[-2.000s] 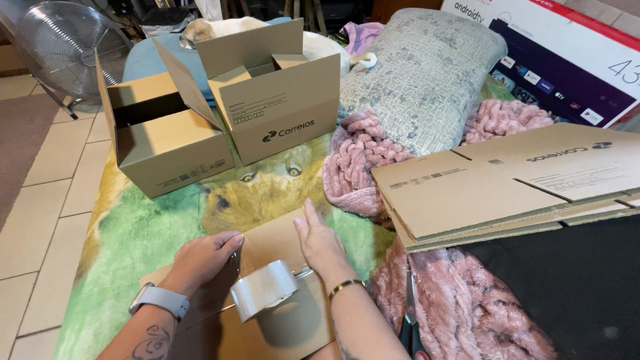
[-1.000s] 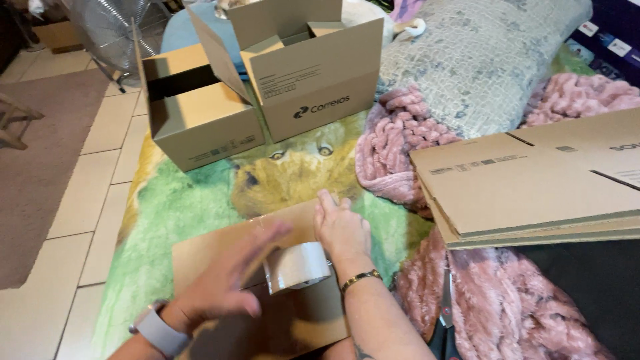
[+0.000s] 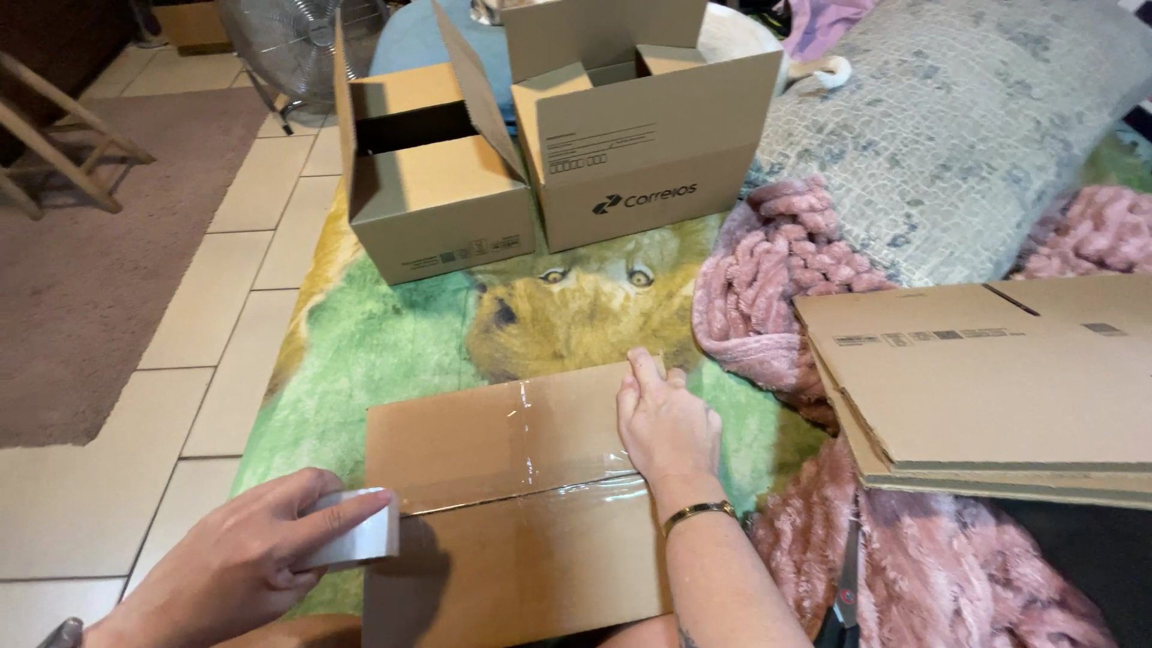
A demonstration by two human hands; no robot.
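Note:
A closed cardboard box [image 3: 531, 558] lies in front of me, with clear tape [image 3: 525, 441] across its top and along part of the seam between its flaps. My left hand [image 3: 243, 544] grips a roll of packing tape [image 3: 364, 531] at the box's left edge, by the seam. At the far right corner, my right hand [image 3: 668, 418] rests on the box with its fingers bent over the edge; whether it pinches a bit of tape there, I cannot tell.
Two open cardboard boxes [image 3: 450, 207] [image 3: 657, 153] stand behind on the lion-print blanket [image 3: 315, 432]. To the right lie flattened cardboard boxes [image 3: 981, 387], a pink plush blanket [image 3: 774, 261], a patterned pillow [image 3: 936, 126] and scissors [image 3: 846, 594]. A fan [image 3: 306, 40] stands on the tiled floor.
The tape roll was over the middle of the box; it is now at the left edge in my left hand. My right hand stays near the far right corner. The view has shifted.

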